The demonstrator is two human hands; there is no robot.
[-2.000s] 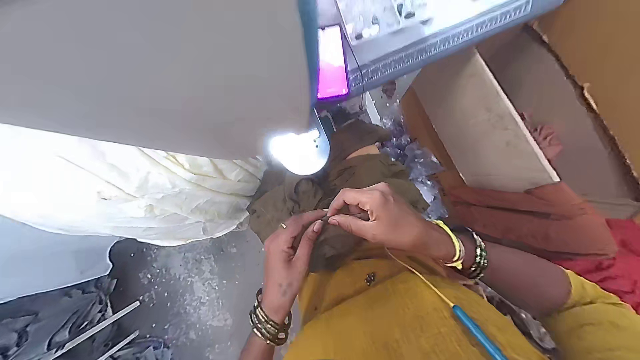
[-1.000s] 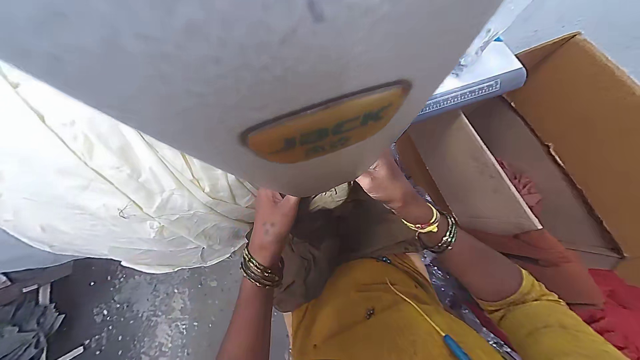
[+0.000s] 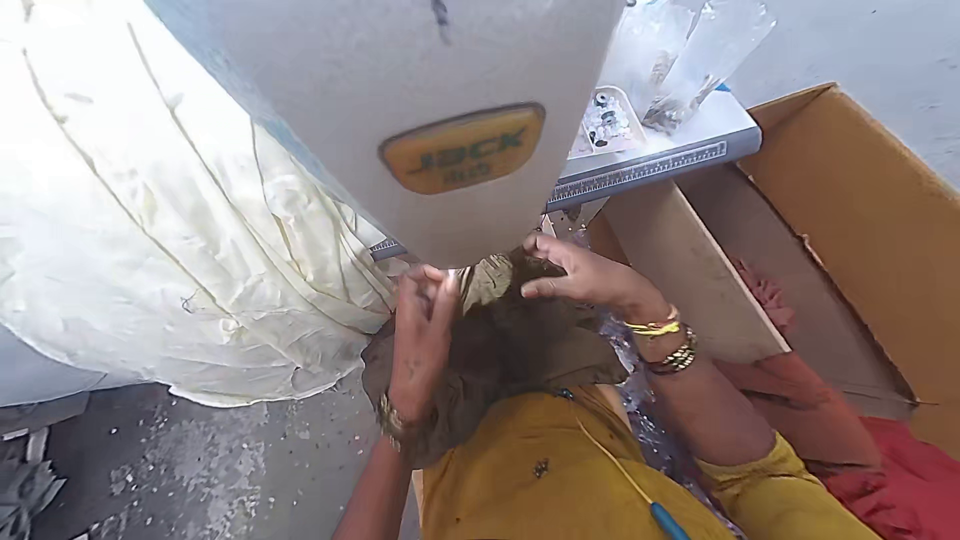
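Note:
A Jack sewing machine's head (image 3: pixel 420 97) fills the top middle of the view. Below its lower end, dark olive fabric (image 3: pixel 517 352) lies bunched over my lap. My left hand (image 3: pixel 424 330) is at the left side of this fabric, fingers bent and pinching its edge beside the machine. My right hand (image 3: pixel 577 277) is at the fabric's right upper part, thumb and forefinger spread apart; whether its fingertips touch the cloth I cannot tell. The needle area is hidden behind the machine head. A thin yellow cord with a blue-handled tool (image 3: pixel 666 521) rests on my yellow garment.
White fabric (image 3: pixel 187 225) hangs at the left. At the upper right, the machine table's edge (image 3: pixel 645 171) bears a ruler strip, a tray of buttons (image 3: pixel 611 124) and clear plastic bags (image 3: pixel 686 67). An open cardboard box (image 3: pixel 862 217) stands at the right, with red cloth (image 3: pixel 900 472) near it.
Two seconds ago my hands were together, fingertips meeting over the olive fabric; now they are apart at the machine. My right thumb and forefinger have come into sight. The view has shifted toward the machine head.

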